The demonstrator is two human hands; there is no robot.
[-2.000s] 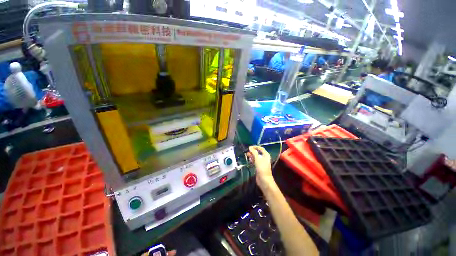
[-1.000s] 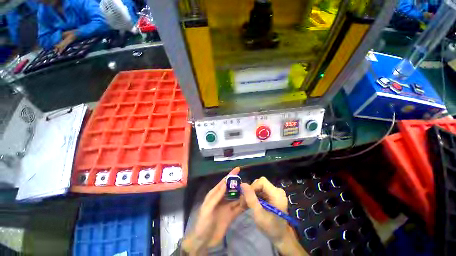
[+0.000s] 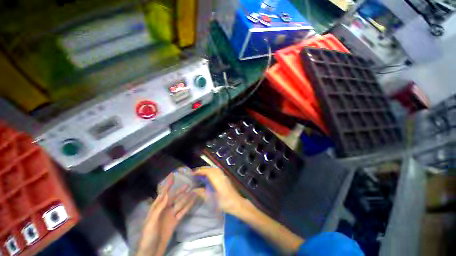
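Note:
My left hand point(image 3: 167, 215) is low in the centre, beside my right hand over grey cloth point(image 3: 197, 225). It is blurred, and I cannot tell whether it holds anything. My right hand point(image 3: 222, 192) is close beside it, with its fingers bent around a blurred blue hand tool point(image 3: 209, 189). No watch housing shows clearly between the hands. A black blister tray point(image 3: 272, 187) with several shiny-rimmed housings lies just right of and beyond my hands.
The press panel point(image 3: 125, 120) is upper left, with a red emergency stop point(image 3: 146, 109). A red-orange tray point(image 3: 22, 185) is at left with white square parts. A blue control box point(image 3: 267, 35), red trays point(image 3: 300, 95) and a black empty tray point(image 3: 355, 100) stand upper right.
The view has swung right and down, so the press now sits upper left. The housing that showed between my hands a second ago is no longer visible.

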